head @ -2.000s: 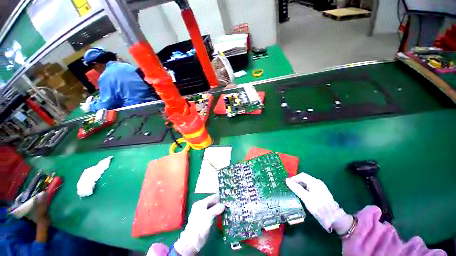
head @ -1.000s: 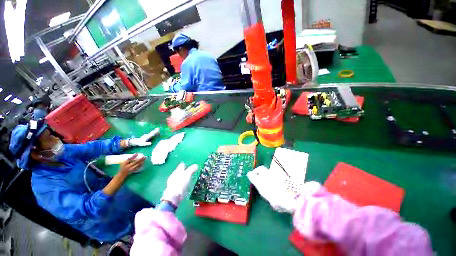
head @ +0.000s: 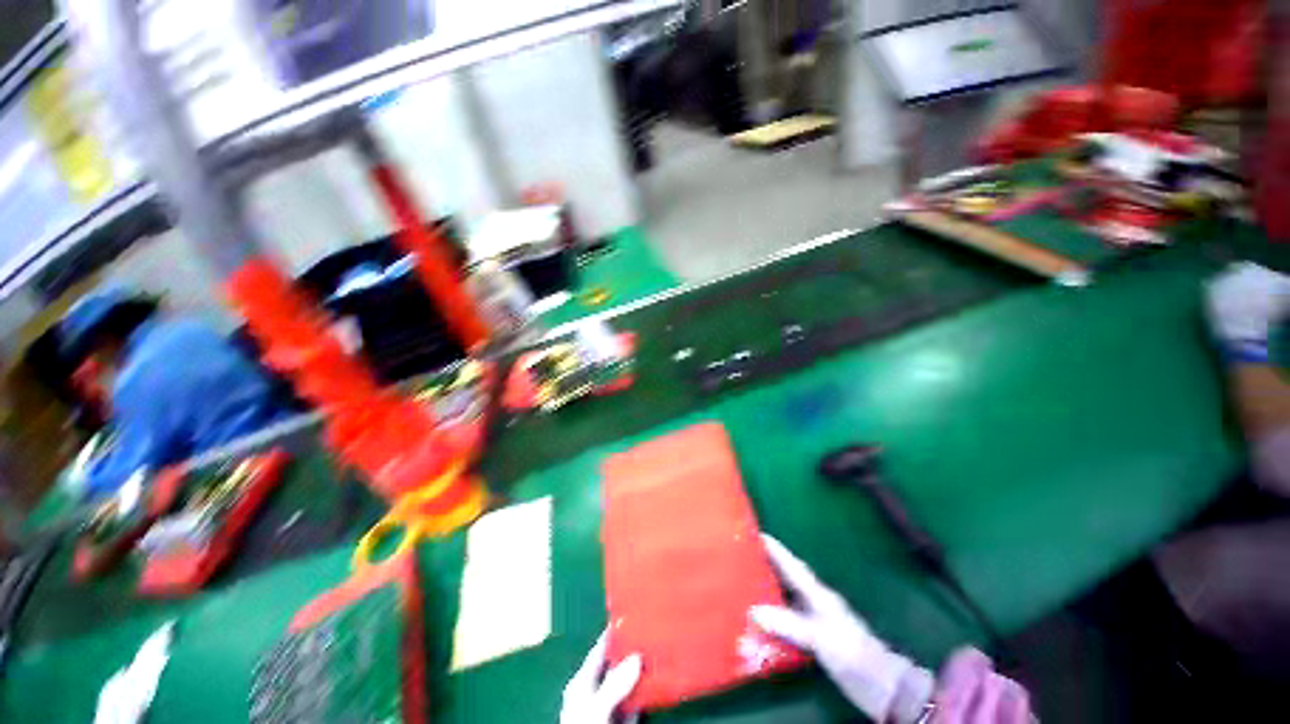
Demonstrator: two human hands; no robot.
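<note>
The red-orange foam pad [head: 679, 566] lies on the green bench in front of me. My left hand [head: 601, 689], white-gloved and cut off by the bottom edge, holds its lower left corner. My right hand [head: 828, 629], white-gloved, holds its right edge with the thumb on top. The green circuit board [head: 337, 672] lies on another red pad at the lower left, blurred and cut off by the bottom edge. The white label sheet [head: 505, 583] lies between the board and the foam pad.
A barcode scanner [head: 884, 502] lies right of the pad. The wrapped post [head: 347, 389] with a yellow tape roll [head: 385, 542] stands at left. The conveyor [head: 835, 304] behind carries assemblies. A white glove or cloth shows lower left, another person's hand [head: 1248, 304] far right.
My hands have moved off the circuit board, which stays on its pad, and over to the other foam pad, now turned nearly straight. The view has swung right.
</note>
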